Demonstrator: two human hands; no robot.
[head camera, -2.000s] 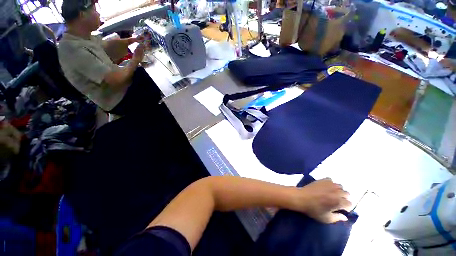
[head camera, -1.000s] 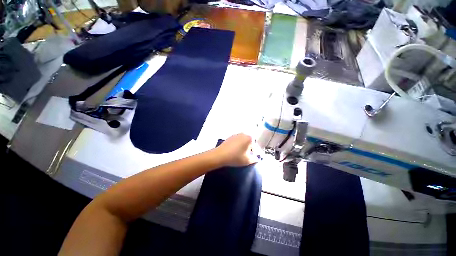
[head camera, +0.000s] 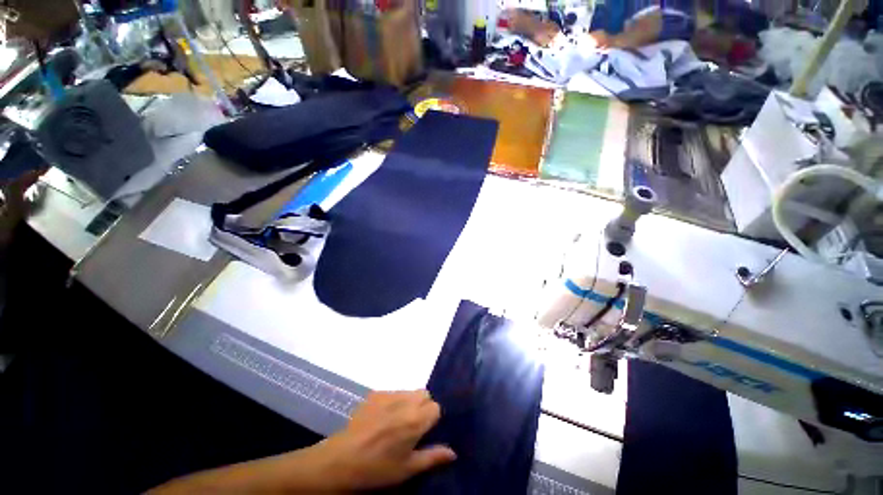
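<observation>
A long dark navy panel (head camera: 494, 387) lies on the white table at the left of the needle area, its top end by the bright lamp spot. My left hand (head camera: 387, 440) rests on its left edge, fingers bent and thumb apart; I cannot tell if it grips the cloth. My right hand is not in view. The white sewing machine (head camera: 712, 290) with a blue stripe stands to the right. Another navy panel (head camera: 678, 425) lies under its arm. A larger navy panel with a rounded end (head camera: 411, 213) lies flat farther back.
Grey-and-black strips (head camera: 266, 242) lie over a blue flat item (head camera: 317, 189) at the left. A folded navy stack (head camera: 305, 126) is behind them. Orange (head camera: 520, 126) and green (head camera: 576, 140) sheets lie at the back. A printed ruler (head camera: 286, 372) runs along the front edge. Another person's hands (head camera: 629, 31) show at the top.
My left hand has moved from the needle area down and left along the navy panel, whose top end is now uncovered. The view has swung right since the earliest frame.
</observation>
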